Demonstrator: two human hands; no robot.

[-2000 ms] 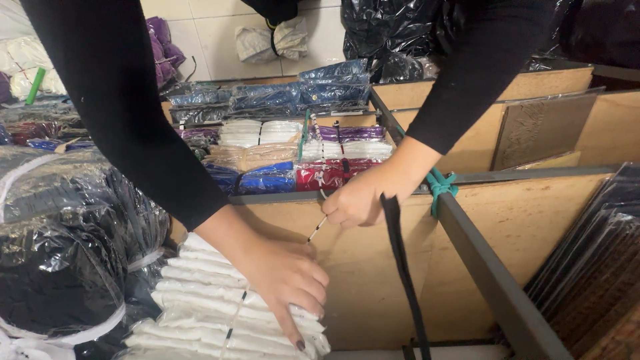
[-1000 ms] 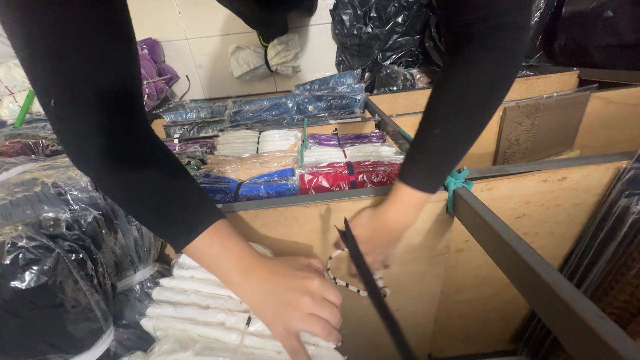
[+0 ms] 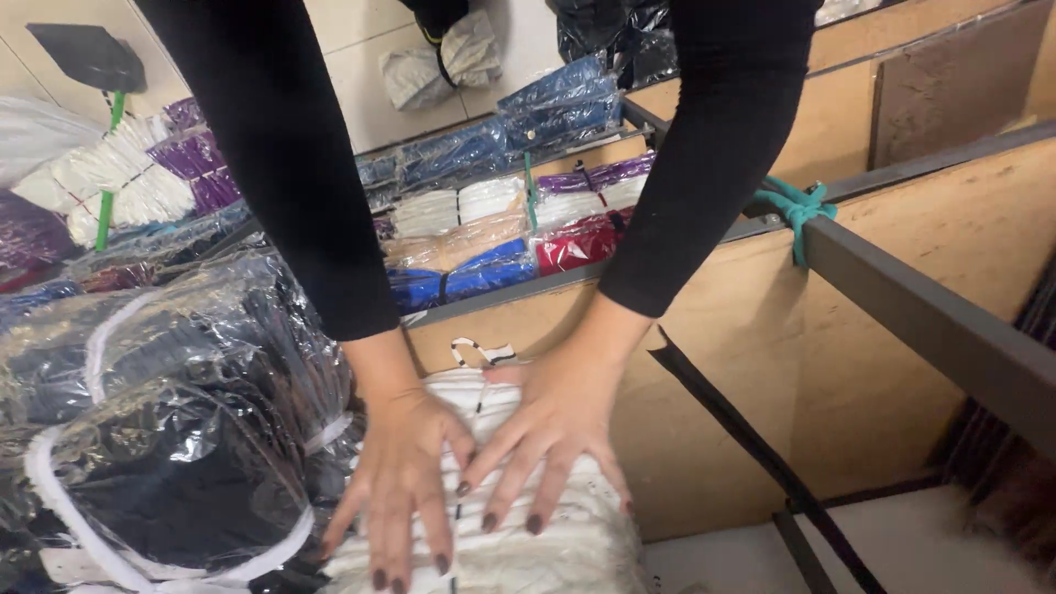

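A bundle of white folded pieces, seemingly in clear plastic [image 3: 495, 553], is tied lengthwise with a black-and-white cord [image 3: 472, 351] whose loose end curls at its top edge. My left hand [image 3: 404, 478] lies flat on the bundle's left part, fingers spread. Beside it, my right hand [image 3: 549, 437] rests on the bundle with its fingers spread too. Neither hand grasps anything. The bundle leans close to a plywood panel [image 3: 709, 396]. At the left stand plastic-wrapped dark bundles [image 3: 190, 445] tied with white bands.
Beyond the panel lie wrapped blue [image 3: 470, 276], red [image 3: 577, 247] and denim-like bundles [image 3: 561, 107]. A grey metal bar [image 3: 924, 305] with a teal cloth tie [image 3: 796, 210] runs along the right. A black strap [image 3: 759, 454] hangs before the panel. A dustpan [image 3: 87, 56] lies at upper left.
My right hand has let go of the cord and moved onto the white bundle beside my left hand. The cord's end now lies loose at the bundle's top. The view has shifted.
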